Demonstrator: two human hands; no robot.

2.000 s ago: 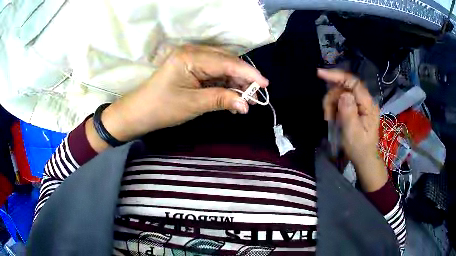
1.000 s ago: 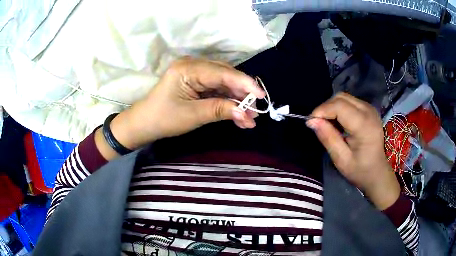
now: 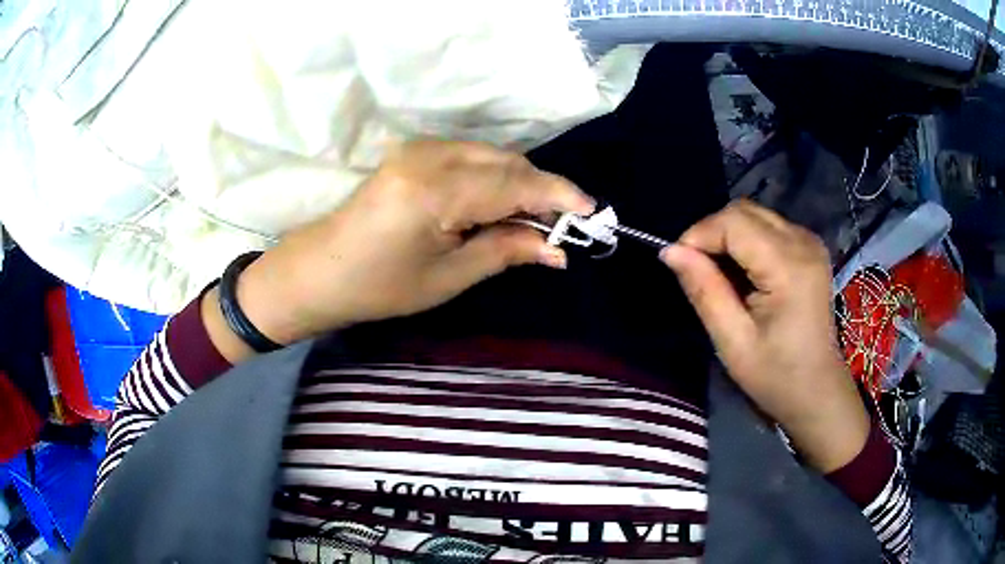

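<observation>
My left hand (image 3: pixel 408 237) pinches a small white cord stopper (image 3: pixel 568 230) between thumb and fingertips, in front of my chest. A thin white drawcord (image 3: pixel 527 224) runs from the stopper back under the left hand. A small white piece (image 3: pixel 602 225) touches the stopper's right side. My right hand (image 3: pixel 760 297) pinches the end of a slim tool or cord (image 3: pixel 643 235) that reaches left to the white piece; which it is cannot be told. The cream garment (image 3: pixel 298 99) lies crumpled behind and left of my left hand.
A grey edge with a ruler scale (image 3: pixel 771 15) crosses the top right. At right is a plastic bag (image 3: pixel 957 336) with red material and tangled pale cords. A blue crate (image 3: pixel 105 350) is at left. A white cable loop (image 3: pixel 876 176) hangs at upper right.
My right hand came in from the right and took hold of the slim piece. The white piece, hanging free earlier, has moved up and left against the stopper. My left hand kept its pinch.
</observation>
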